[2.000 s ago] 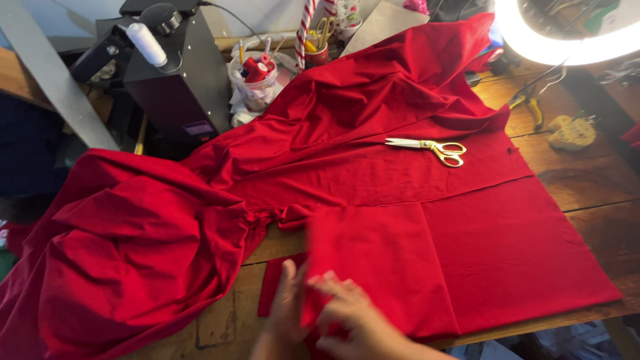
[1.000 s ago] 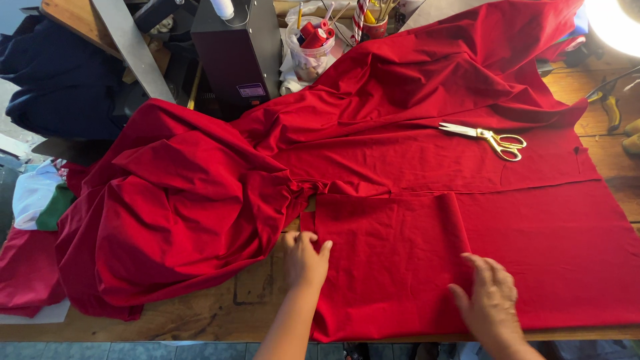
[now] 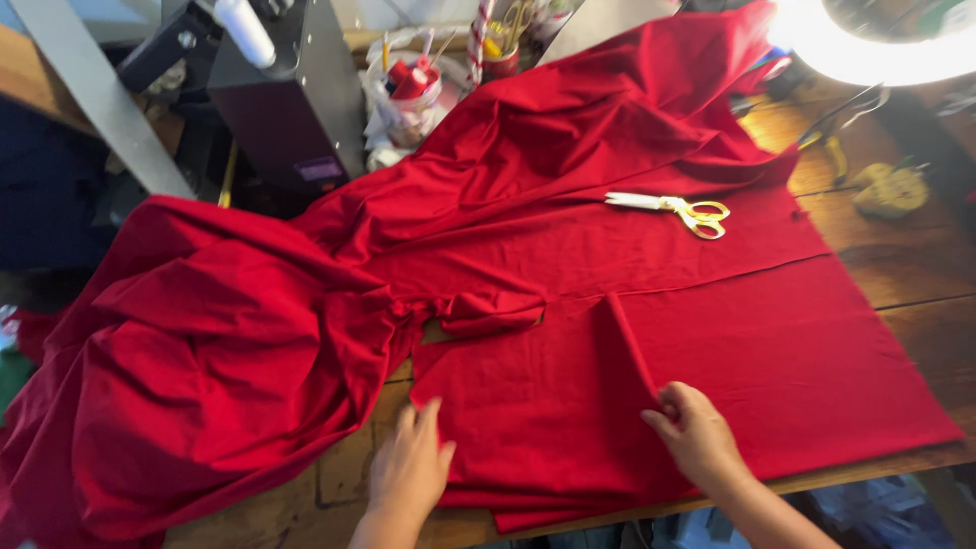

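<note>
Red fabric (image 3: 762, 358) is spread over a wooden table, with a folded section (image 3: 526, 412) near the front edge. My right hand (image 3: 690, 427) pinches the raised fold at the right side of that section between thumb and fingers. My left hand (image 3: 412, 457) is at the section's left edge, fingers slightly apart, its fingertips at the cloth; whether they grip it cannot be told. Gold-handled scissors (image 3: 675, 210) lie on the fabric behind my right hand, blades pointing left. A large gathered heap of the same red fabric (image 3: 206, 374) lies at the left.
Behind the cloth stand a black box-shaped device (image 3: 286, 114), a white thread spool (image 3: 245, 34) and a tub of red spools (image 3: 408, 99). A lit ring lamp (image 3: 877, 65) is at the back right, near pliers (image 3: 835, 156) and a yellowish pincushion-like object (image 3: 890, 191) on the wooden table (image 3: 923, 259).
My right hand now pinches a lifted fold, where one second ago it lay with fingers spread at the folded edge. The view has shifted between frames.
</note>
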